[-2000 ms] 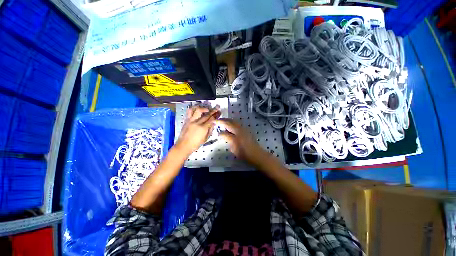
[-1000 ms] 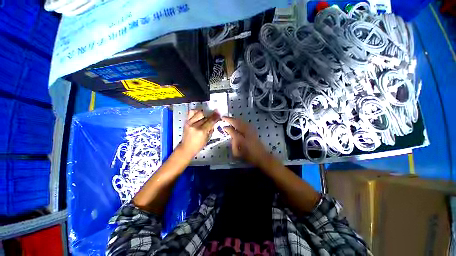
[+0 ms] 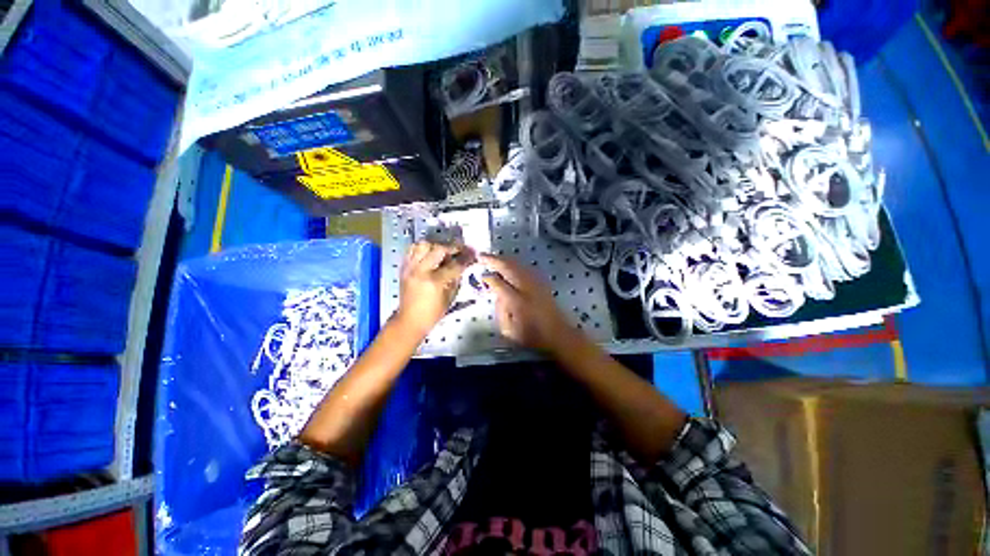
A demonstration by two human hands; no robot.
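My left hand [image 3: 433, 280] and my right hand [image 3: 519, 304] meet over the perforated metal plate [image 3: 565, 282]. Between their fingertips is a white coiled cable [image 3: 474, 280], mostly covered by the fingers. Its connector end is too small to tell. A pale rectangular fixture [image 3: 472, 228] shows just beyond the fingertips, under the black housing's right side. Both hands have bent fingers closed on the cable.
A large cable pile [image 3: 706, 185] lies on a dark green board at right. A blue lined tote [image 3: 217, 358] at left holds more white cables [image 3: 315, 358]. The black housing [image 3: 337, 147] stands behind the plate. A brown carton [image 3: 868, 467] is at lower right.
The camera view has shifted a little. Both hands stay together at the fixture with small finger changes; less of the cable shows below the fingers than one second ago.
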